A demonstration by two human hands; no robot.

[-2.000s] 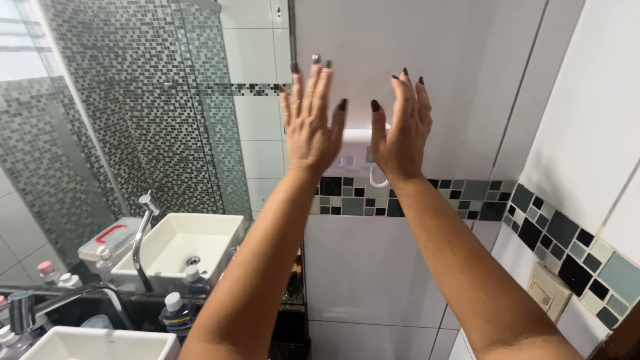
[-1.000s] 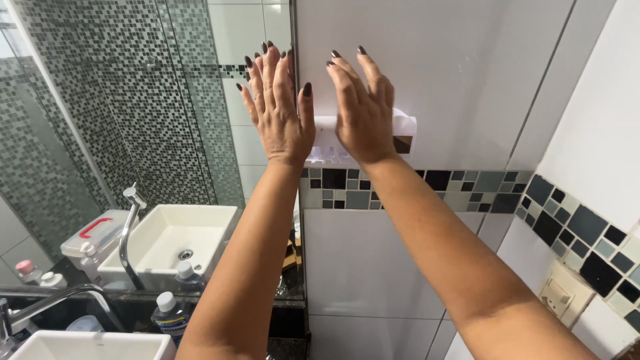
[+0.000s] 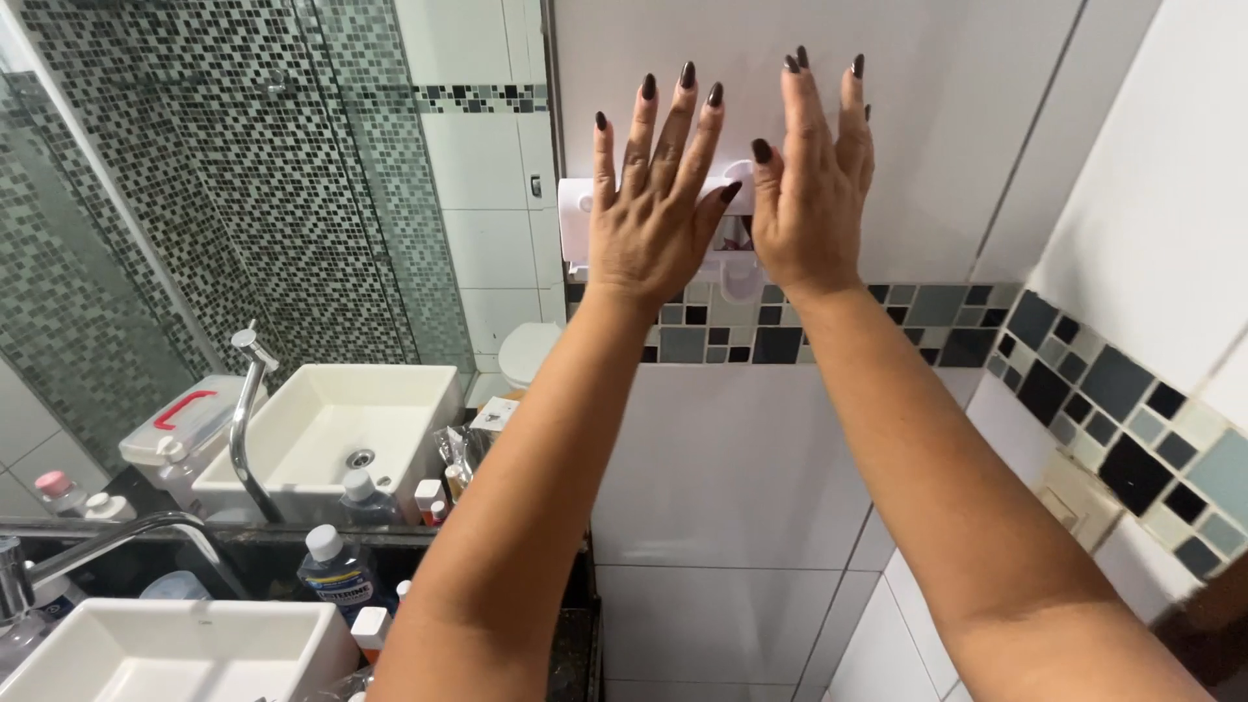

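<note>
A white plastic wall-mounted holder (image 3: 575,219) is on the tiled wall above the mosaic band. My left hand (image 3: 653,200) lies flat over its middle, fingers spread and pointing up, holding nothing. My right hand (image 3: 811,185) is raised at the holder's right end, palm toward the wall, fingers up and thumb apart, also empty. Between the two hands part of the holder shows, with a small dark window and a pale loop below it. The hands hide the rest. Whether the palms press on the holder or only hover before it, I cannot tell.
A white basin (image 3: 224,624) with a chrome faucet (image 3: 146,531) stands at lower left, beside a Listerine mouthwash bottle (image 3: 341,575). A large mirror (image 3: 322,244) reflects a basin and shower tiles. A light switch (image 3: 1072,502) sits on the right wall.
My hands were close together over the holder's left and middle a second ago; now they are further apart, my right hand at its right end. The holder's left end has come into sight.
</note>
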